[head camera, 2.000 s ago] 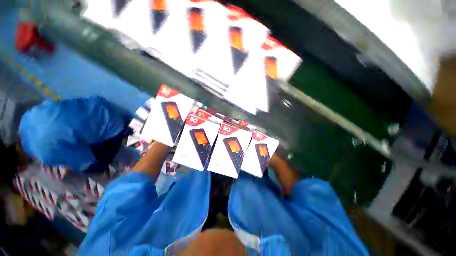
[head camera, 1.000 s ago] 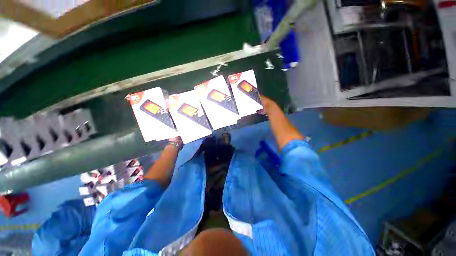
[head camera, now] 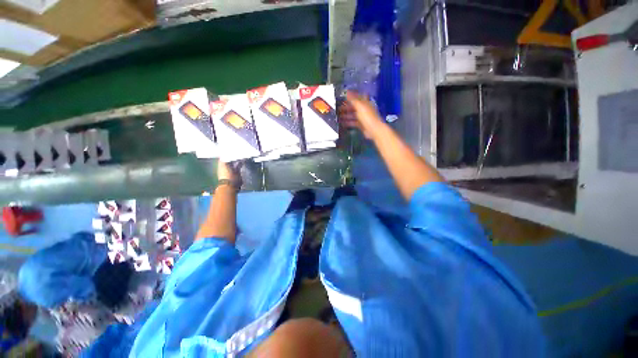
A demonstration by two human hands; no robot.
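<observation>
Several white phone boxes point(head camera: 236, 130) with red corners and orange-screen phone pictures lie side by side in an uneven row at the green-topped bench point(head camera: 143, 140). More boxes show beneath some of them. My left hand point(head camera: 229, 173) is at the row's near edge, its fingers partly hidden by the boxes; its grip cannot be told. My right hand point(head camera: 355, 113) is just beyond the row's right end, slightly blurred, with fingers apart and nothing visible in it. Whether its fingertips touch the end box is unclear.
A blue crate point(head camera: 388, 70) with clear film scraps stands right of the bench, beside a machine point(head camera: 507, 126). More boxes point(head camera: 52, 149) line the bench at left. Brown cartons point(head camera: 84, 31) are at upper left. A person in blue point(head camera: 59, 269) is at lower left, near stacked boxes.
The view has turned and now shows more of the machine and crate. The box row sits further left in view. My right hand has come away from the end box it was holding.
</observation>
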